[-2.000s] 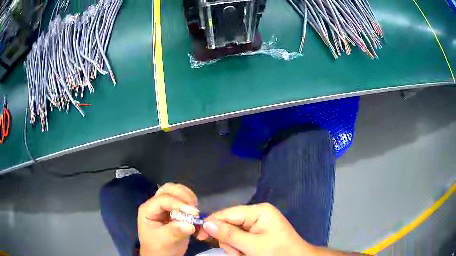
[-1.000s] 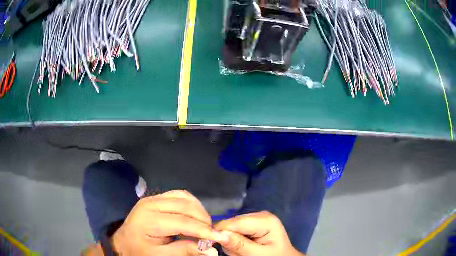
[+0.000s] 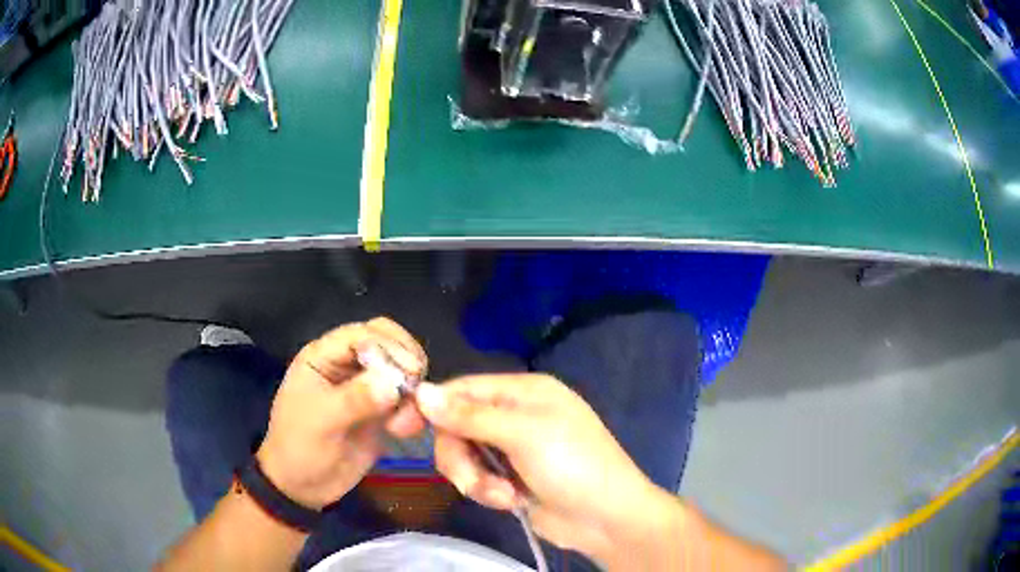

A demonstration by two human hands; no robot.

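My left hand (image 3: 341,419) pinches a small clear modular plug (image 3: 386,366) between thumb and fingertips over my lap. My right hand (image 3: 537,447) touches it from the right. My right hand holds a grey cable (image 3: 530,539) that runs down out of the palm, its upper end at the plug. The wire cores at the joint are too small and covered to tell how far in they sit.
The crimping machine (image 3: 559,56) stands on the green bench (image 3: 280,201) with crumpled clear film (image 3: 643,136) under its front. Grey cable piles lie left (image 3: 168,73) and right (image 3: 772,89). Orange handles (image 3: 7,164) show at the far left. The bench edge curves above my knees.
Both hands have moved up and show more fully. The plug now shows at my left fingertips, and the grey cable is visible below my right hand. The view has shifted slightly.
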